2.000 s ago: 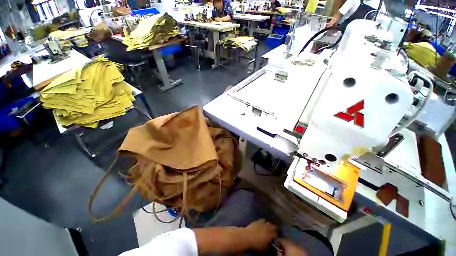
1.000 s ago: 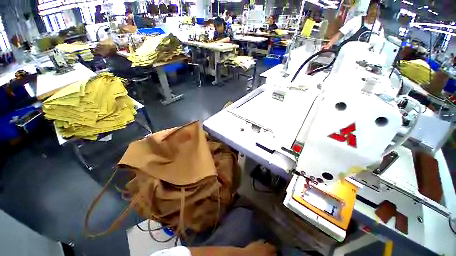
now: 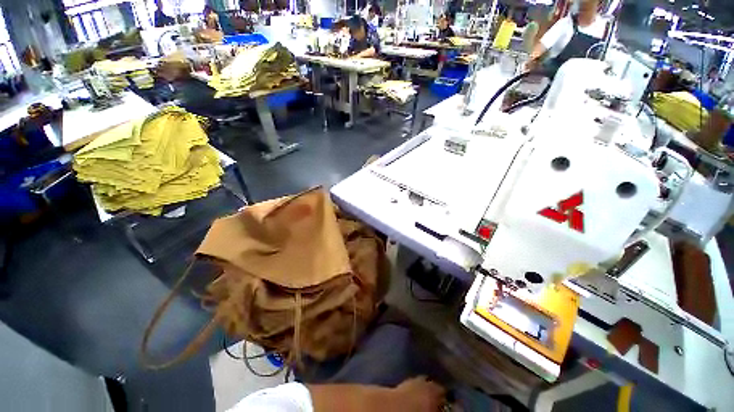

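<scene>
My left hand (image 3: 420,394) is low at the bottom edge, over my dark-clothed lap, with its forearm and white sleeve coming in from the left. Its fingers are cut off and blurred, so I cannot tell whether it holds anything. My right hand does not show clearly. A slumped pile of brown bag panels (image 3: 282,249) with dangling straps lies left of my lap. The white pattern sewer (image 3: 579,181) stands at the right. Its orange clamp plate (image 3: 563,322) has a window and a white lower edge. No panel shows in the clamp.
Small brown patches (image 3: 636,342) and a larger brown piece (image 3: 694,282) lie on the machine table (image 3: 402,193) at the right. A yellow-green stack (image 3: 153,161) sits on a side table at the left. A person (image 3: 567,40) in a dark apron stands behind the machine.
The right hand, seen at the bottom edge two seconds ago with a small dark thing between the hands, has dropped out of clear view. The left hand is lower. Pile and clamp look unchanged.
</scene>
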